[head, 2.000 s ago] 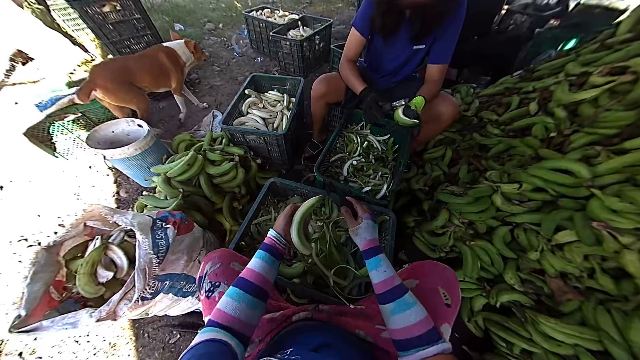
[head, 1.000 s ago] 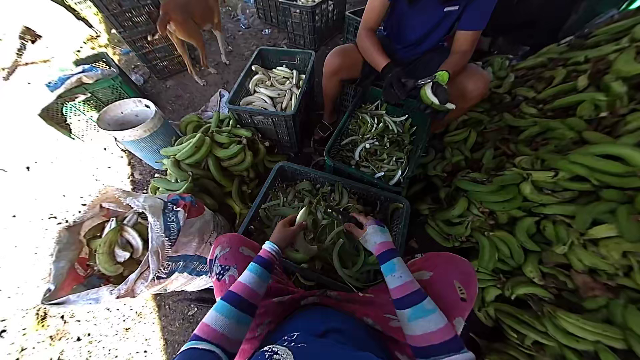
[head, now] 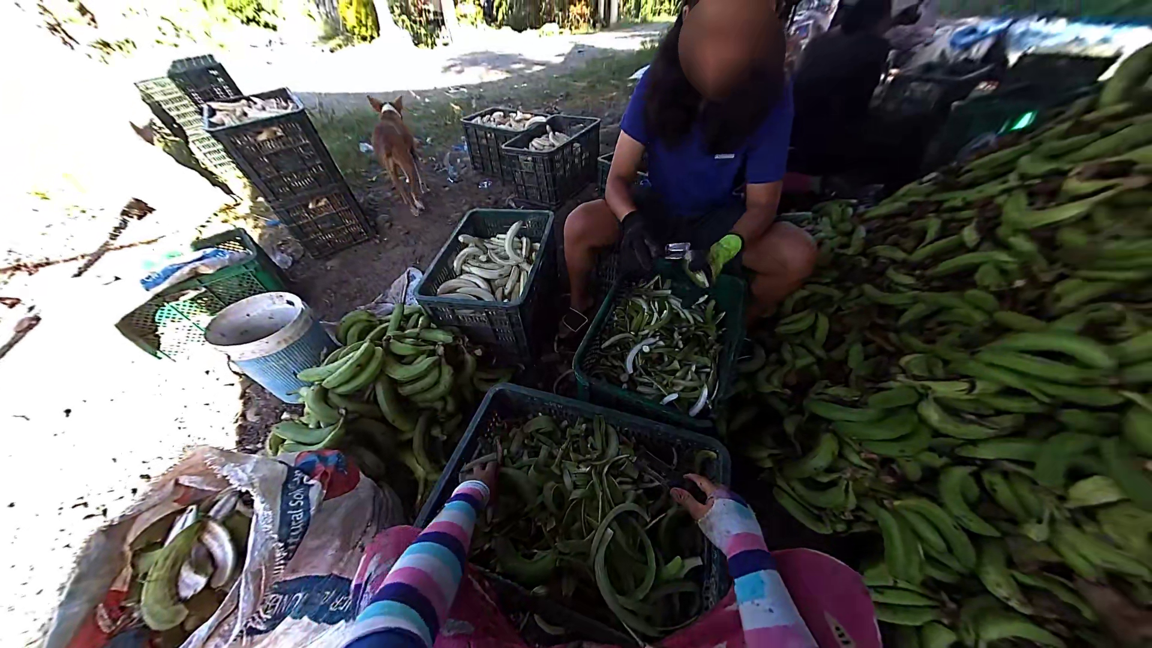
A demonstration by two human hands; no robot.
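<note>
Green peels (head: 576, 504) fill a dark plastic crate (head: 589, 409) in front of my lap. At the crate's left side my left hand (head: 481, 477) reaches inside, partly hidden by its striped sleeve; whether it grips anything is unclear. Over the right side, my right hand (head: 700, 497) is near what looks like a dark tool (head: 661, 472), with its hold on it unclear. Bunches of green plantains (head: 387, 378) lie to the left of the crate. An open woven sack (head: 306, 540) with peeled and unpeeled pieces (head: 193, 558) stands at lower left.
Across from me sits a person in a blue shirt (head: 702, 180), gloved, holding a green plantain and a tool over a peel crate (head: 661, 351). A crate of peeled plantains (head: 486, 270), a bucket (head: 270, 342) and stacked crates (head: 288, 162) stand left. Plantains (head: 990, 405) heap at right; a dog (head: 396, 153) is beyond.
My hands have moved apart to opposite sides of the crate. The large green plantain between them two seconds ago is no longer there. The dog has moved farther off. The view has tilted up.
</note>
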